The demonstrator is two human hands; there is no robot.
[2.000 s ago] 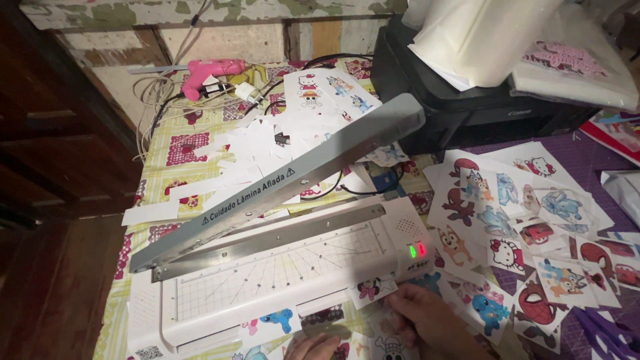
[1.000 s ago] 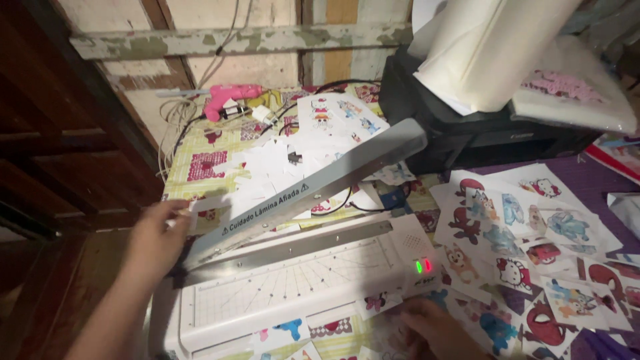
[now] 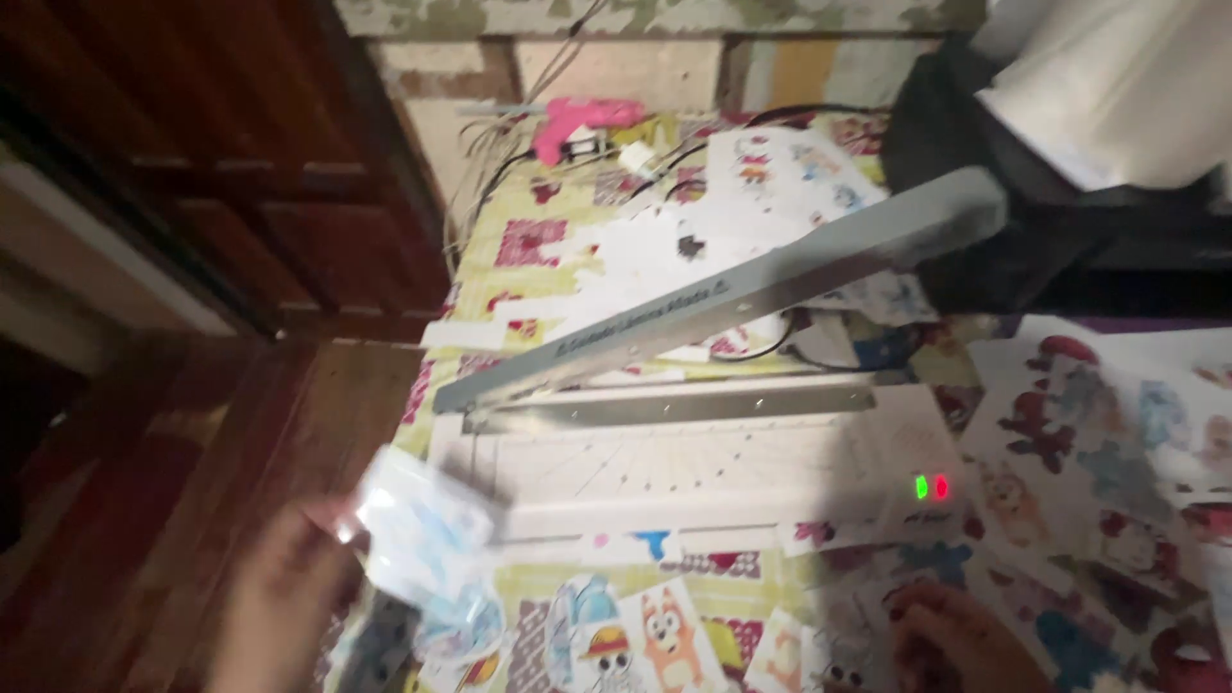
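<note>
My left hand, blurred, pinches a glossy cutout with a pale blue print at the table's left edge, in front of the paper trimmer. The white trimmer base lies across the table, its grey blade arm raised at a slant and two small lights, green and red, lit at its right end. My right hand rests low at the right among printed cutouts, its fingers curled; whether it holds anything is not clear. Character cutouts, one of an orange dog, lie along the trimmer's near side.
A pink glue gun and tangled cables lie at the back left. Paper scraps are behind the blade arm. A black printer stands back right under white material. Printed sheets cover the right side; a wooden door is at left.
My left hand has moved from beside the blade arm's hinge end to the table's near left, where a glossy cutout now shows in it. The blade arm stays raised.
</note>
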